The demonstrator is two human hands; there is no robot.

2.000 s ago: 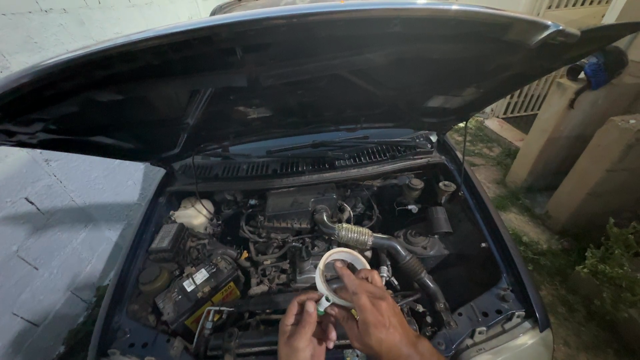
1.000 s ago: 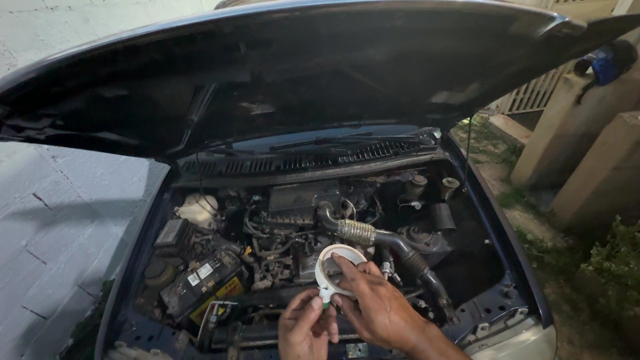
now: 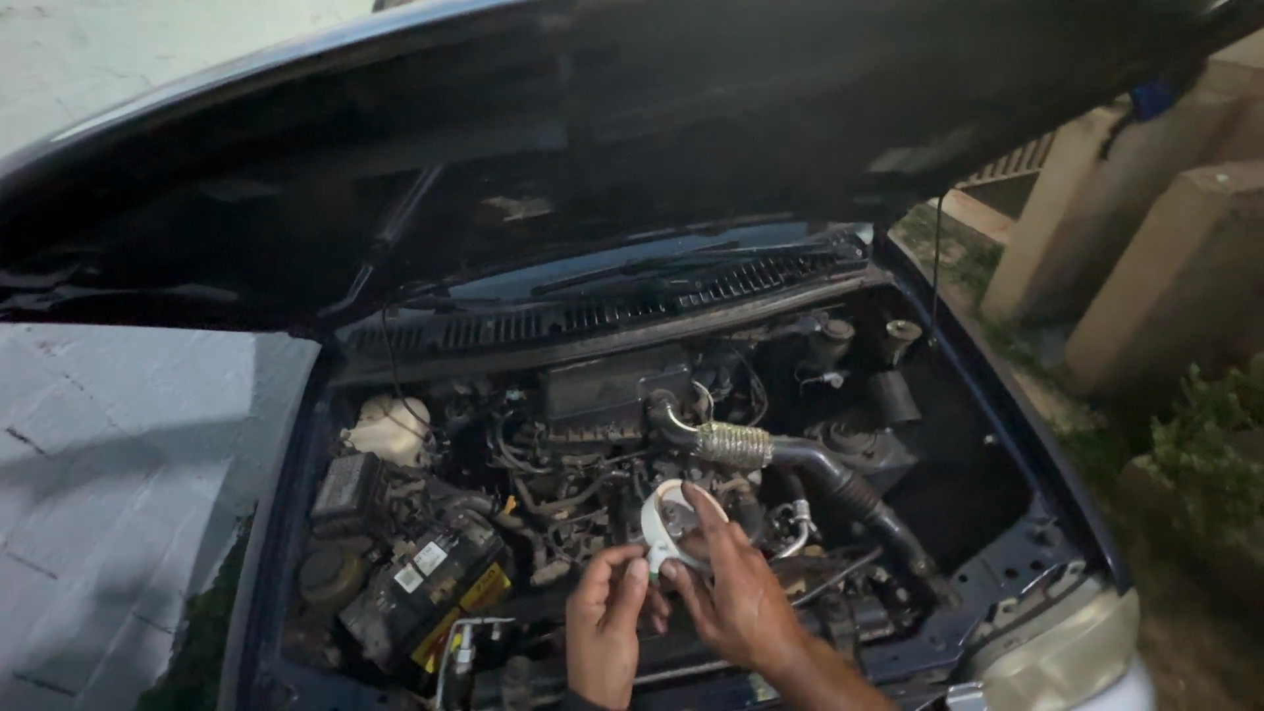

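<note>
A white ring-shaped piece [image 3: 654, 521], with a small green spot at its lower edge, is held above the front of the engine bay. My left hand [image 3: 607, 617] pinches its lower left edge between thumb and fingers. My right hand [image 3: 736, 592] grips it from the right, the index finger reaching across the ring's opening and the thumb near the green spot. Behind the ring lie the engine and a metallic corrugated section [image 3: 733, 444] of the air intake hose [image 3: 839, 484]. Whether the ring is plastic or tape cannot be told.
The raised hood [image 3: 612, 128] hangs over the bay. A car battery [image 3: 425, 588] and a whitish fluid reservoir [image 3: 387, 430] are at the left, a headlight [image 3: 1062, 657] at the lower right. A painted wall [image 3: 118, 474] stands left; concrete pillars [image 3: 1165, 276] and plants [image 3: 1210, 425] are at the right.
The right index finger and the ring have shifted slightly in the grasp; both hands still hold the ring. The view has tilted somewhat.
</note>
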